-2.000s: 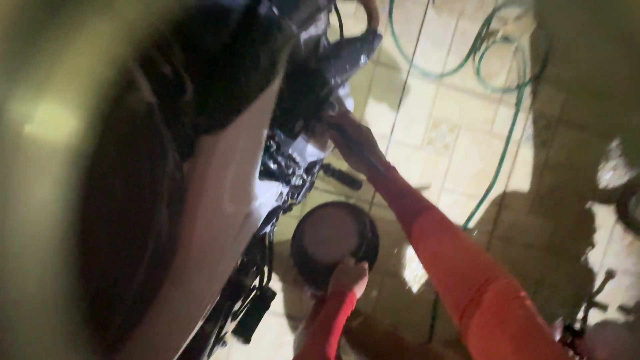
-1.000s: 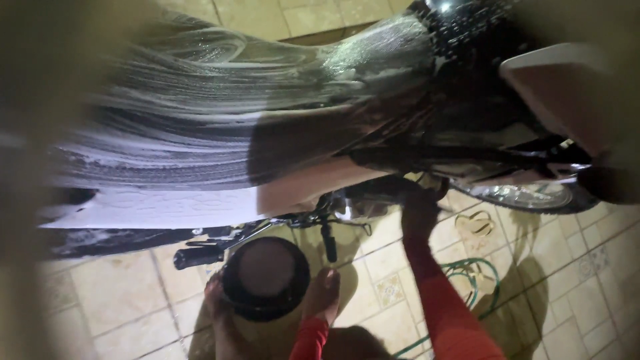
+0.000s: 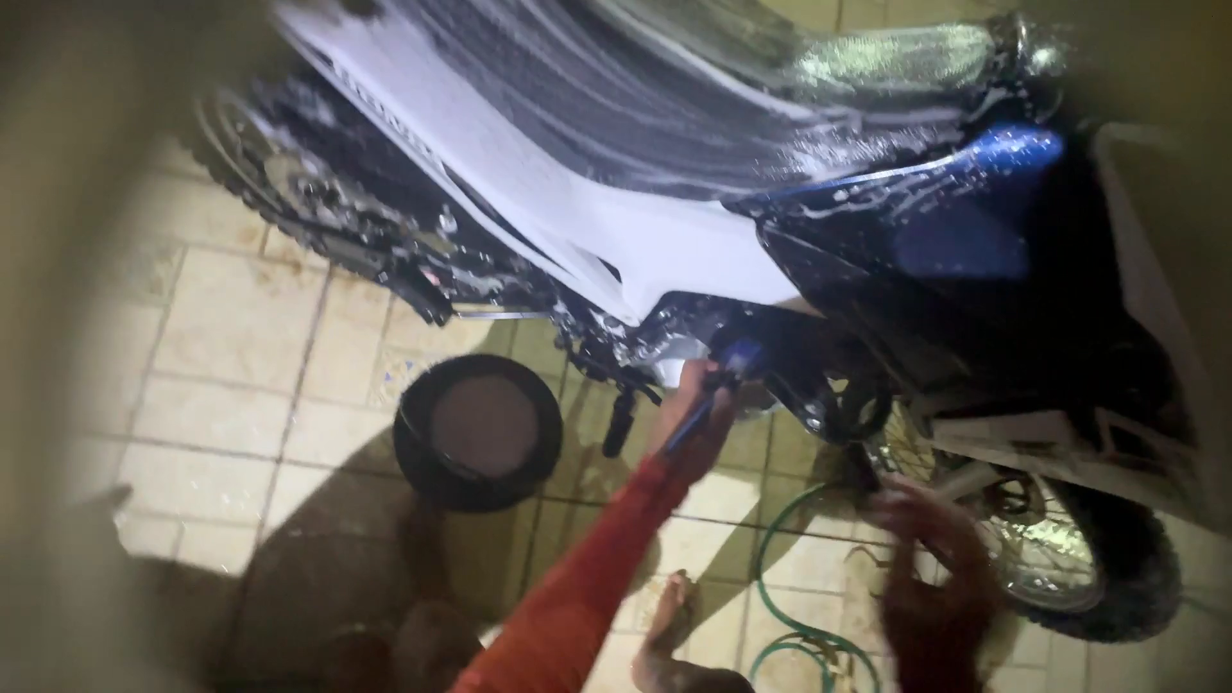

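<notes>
My left hand (image 3: 701, 409), in a red sleeve, grips a thin blue-handled tool (image 3: 687, 428), its far end against the engine area below the motorcycle's white side panel (image 3: 664, 236). The tool's head is blurred and partly hidden. My right hand (image 3: 934, 549) is raised near the front fork and spoked front wheel (image 3: 1136, 568); blur hides whether it holds or touches anything. White suds streak the motorcycle's dark seat (image 3: 616, 106). A round black bucket (image 3: 410, 433) with brownish liquid or contents stands on the floor left of my left hand.
A green hose (image 3: 770, 577) lies coiled on the tiled floor (image 3: 226, 327) between my arms. A bare foot (image 3: 669, 616) is at the bottom middle. A footpeg (image 3: 619, 422) and a knobbly rear tire (image 3: 236, 183) jut out beside the floor.
The view has shifted and turned strongly along the motorcycle. My left hand, at the bucket two seconds ago, is now at the engine area with the blue-handled tool. My right hand has moved toward the front wheel.
</notes>
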